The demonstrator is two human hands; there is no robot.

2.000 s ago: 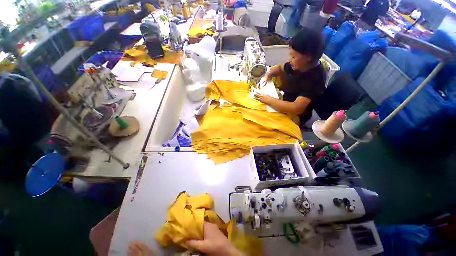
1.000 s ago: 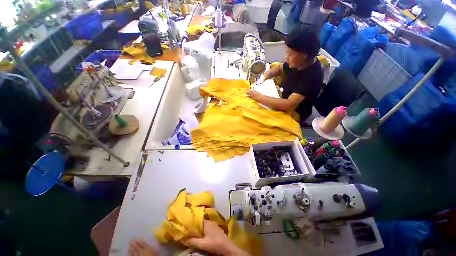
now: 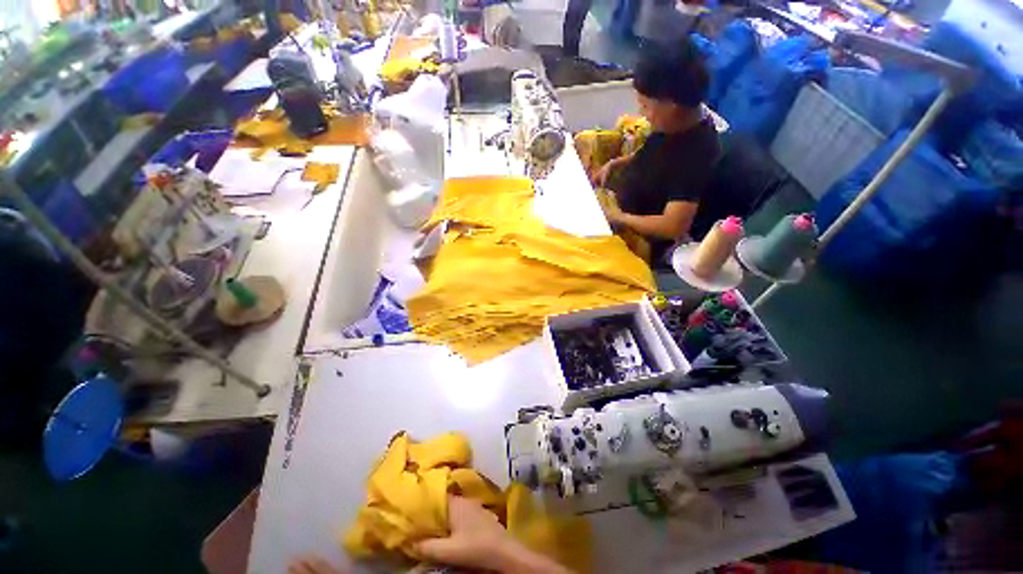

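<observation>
A crumpled bundle of mustard cloth (image 3: 409,493) lies on the near part of the white sewing table (image 3: 337,432). My right hand (image 3: 477,538) is on the bundle's right side, its fingers closed into the folds. More mustard cloth (image 3: 544,533) shows blurred beyond my right wrist, left of the machine base. My left hand (image 3: 309,565) shows only as a small part at the bottom edge, left of the bundle; the rest is cut off, and its grip cannot be seen.
A sewing machine (image 3: 673,435) is right of the bundle. Behind it are a white parts box (image 3: 606,357) and thread cones (image 3: 718,247). A broad mustard pile (image 3: 527,280) lies across the table. A person in black (image 3: 679,168) sits beyond.
The view has shifted slightly, moving the background left. The seated person's hands have left the white piece and are now near mustard cloth at the lap. My right hand stays on the bundle.
</observation>
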